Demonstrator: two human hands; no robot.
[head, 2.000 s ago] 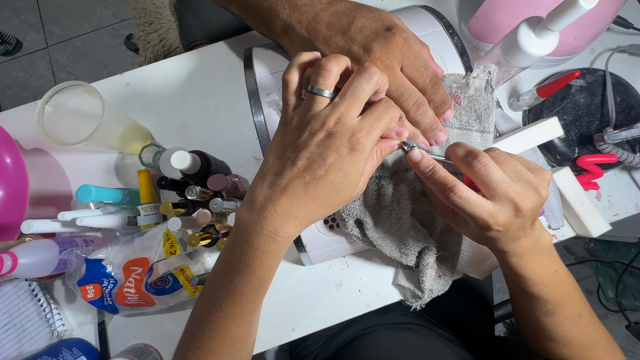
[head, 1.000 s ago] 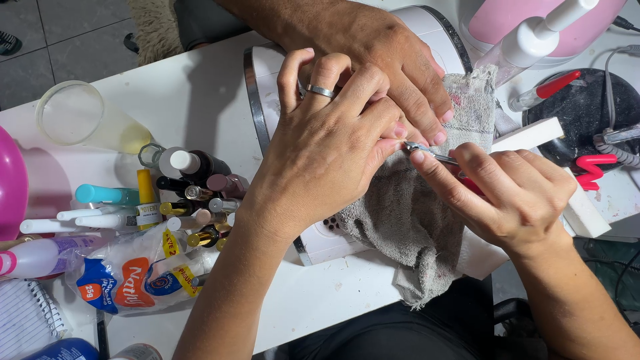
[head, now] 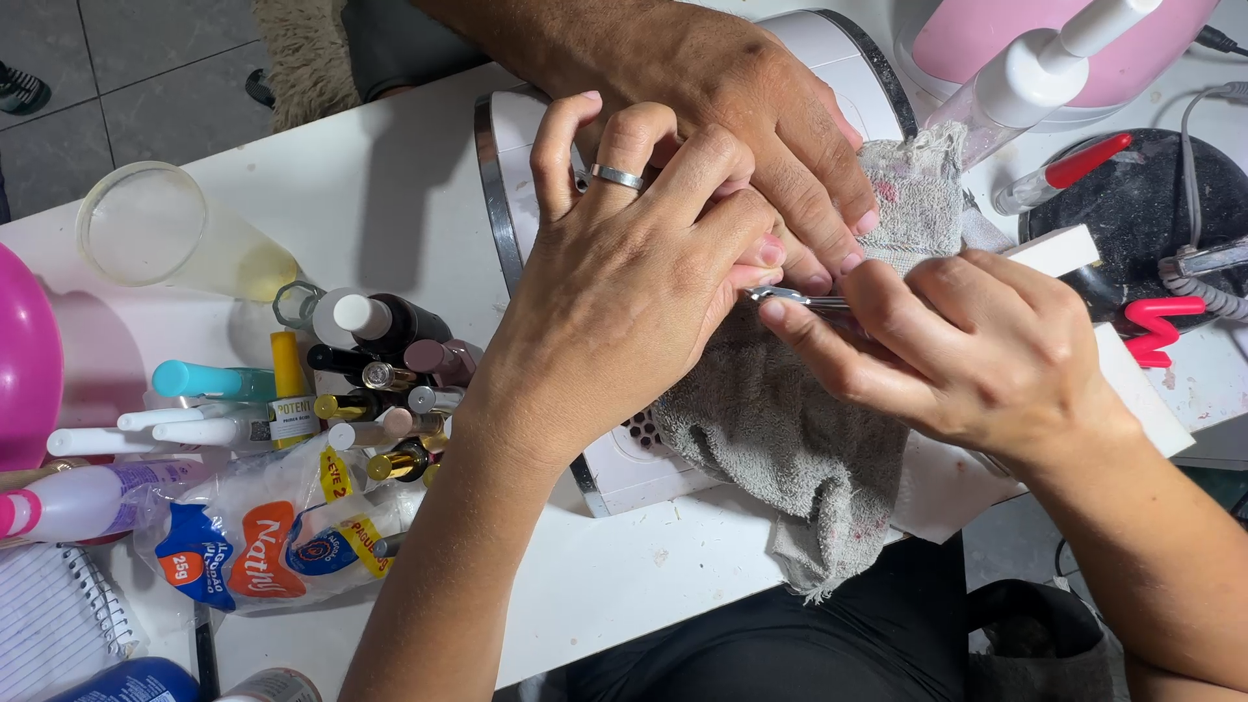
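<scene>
My left hand [head: 634, 253], with a silver ring, grips a finger of another person's hand [head: 770, 127]. My right hand [head: 955, 341] is closed around metal cuticle nippers [head: 790, 295]; their jaws are at the held fingertip. Whether the jaws touch the skin cannot be told. The other person's hand rests palm down over a white dust collector or nail lamp [head: 624, 487] with dark trim, partly covered by a gray towel [head: 829, 468] with reddish stains. The nippers' handles are mostly hidden in my right hand.
Several nail polish bottles [head: 390, 322] stand left of my left forearm, near a cotton bag [head: 263, 546], a clear cup [head: 146, 224] and a spiral notebook [head: 58, 604]. At the right are a pump bottle [head: 1033, 78], white nail buffer blocks [head: 1141, 390] and a black round base [head: 1209, 166].
My right hand has shifted slightly around the nippers, whose jaws remain at the held fingertip. My left hand keeps its grip, with small finger movements.
</scene>
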